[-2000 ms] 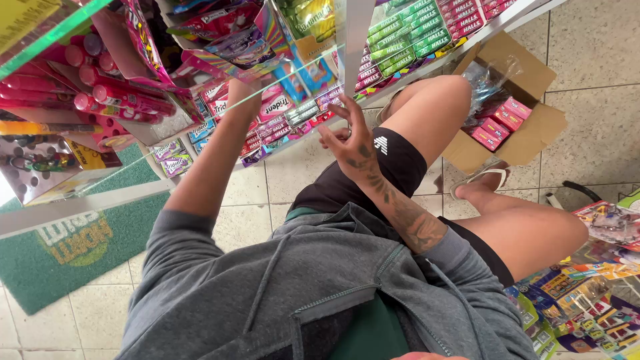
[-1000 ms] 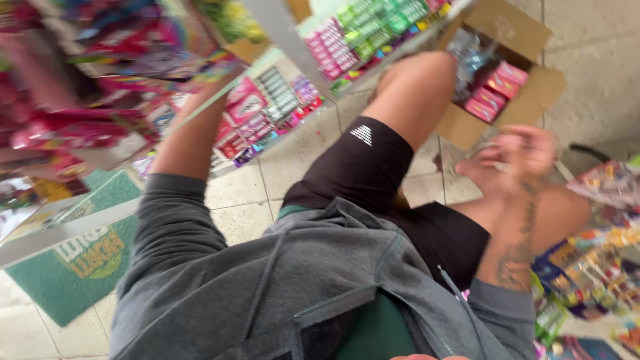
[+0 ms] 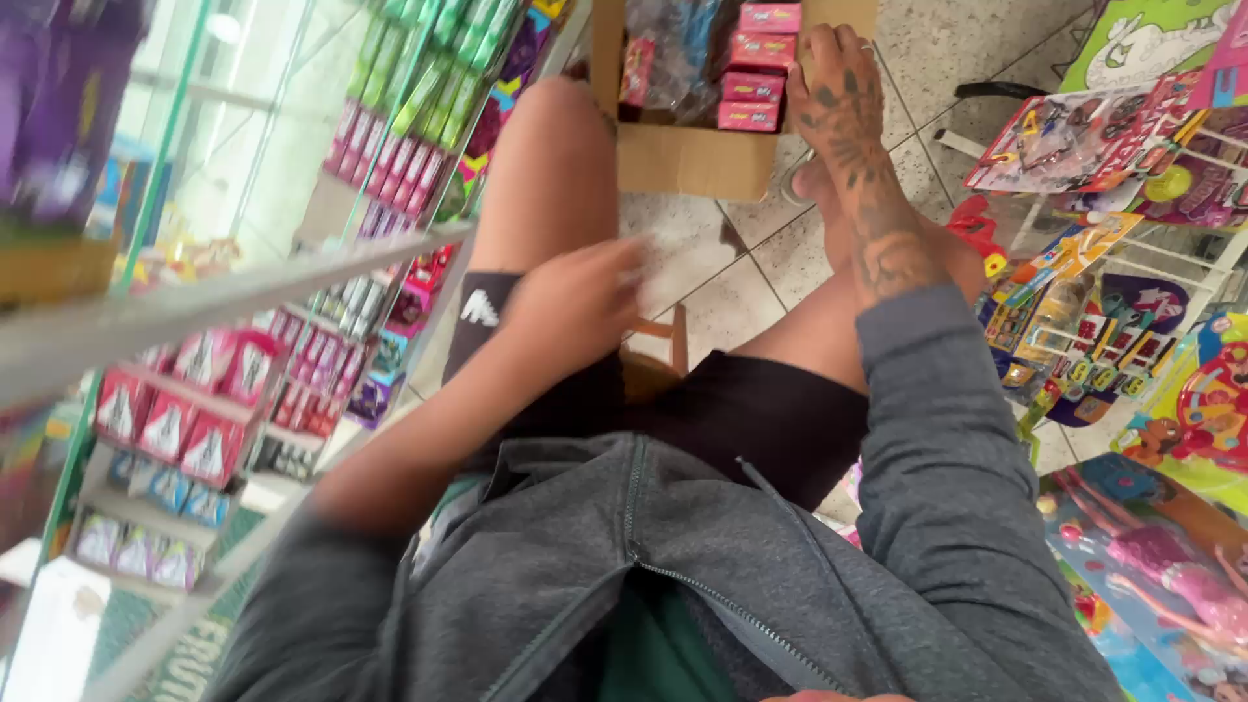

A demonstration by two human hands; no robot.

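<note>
My left hand, blurred by motion, is above my left thigh. A pale, see-through blur lies just beyond its fingers; whether the hand holds it I cannot tell. My tattooed right hand is at the right side of an open cardboard box, back of the hand up and fingers bent over the flap; its grip is hidden. Inside the box, pink packs are stacked at the right, beside crumpled clear plastic.
Glass-fronted shelves with rows of gum and candy packs rise at the left, crossed by a metal rail. Hanging toys in blister packs fill the right side. A wooden stool shows between my legs. The floor is tiled.
My left hand has come away from the candy shelves to above my thigh. My right hand, near my left thigh at first, is now at the box. The view has shifted toward the box.
</note>
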